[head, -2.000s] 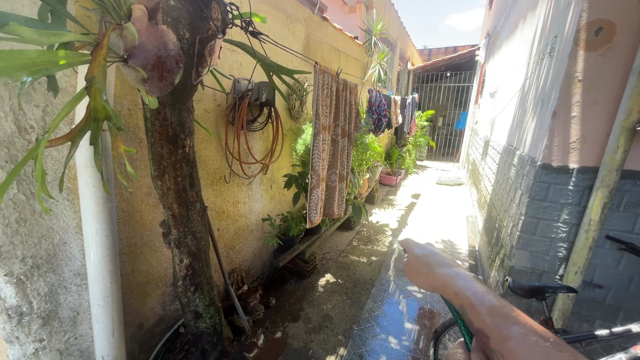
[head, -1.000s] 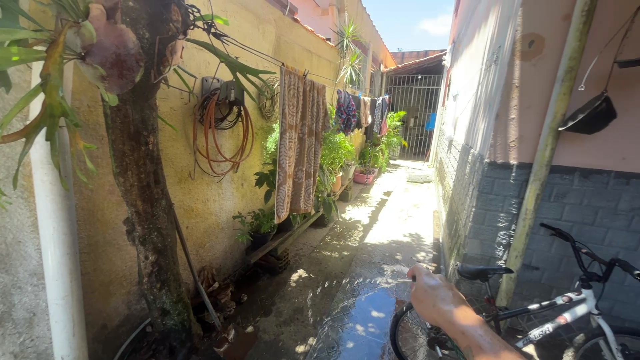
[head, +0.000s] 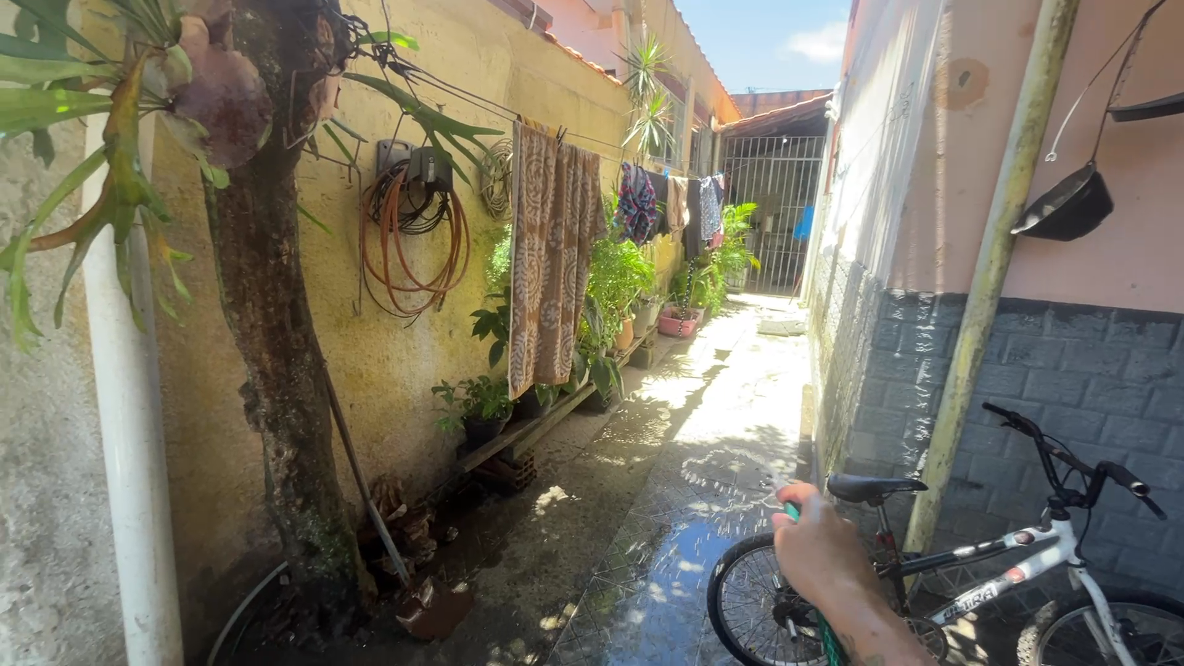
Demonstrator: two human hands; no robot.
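Observation:
My right hand (head: 814, 536) grips a green garden hose (head: 792, 509), its end showing between thumb and fingers, with more hose below the wrist. Water (head: 731, 476) sprays from the hose end in an arc over the wet tiled walkway (head: 638, 573). Just right of my hand stands a black and white bicycle (head: 994, 564), its saddle near my fingers. My left hand is not in view.
Potted plants (head: 486, 412) line the yellow wall at left. A brown patterned towel (head: 550, 259) hangs from a clothesline. A tree trunk (head: 277, 370), a leaning long-handled tool (head: 370, 490) and a coiled orange hose (head: 416, 240) are nearer. A slanted pole (head: 990, 277) stands right; a barred gate (head: 777, 213) lies beyond.
Water spray shows ahead of my right hand, while two seconds ago none was plain. More of the bicycle shows now as the view has shifted.

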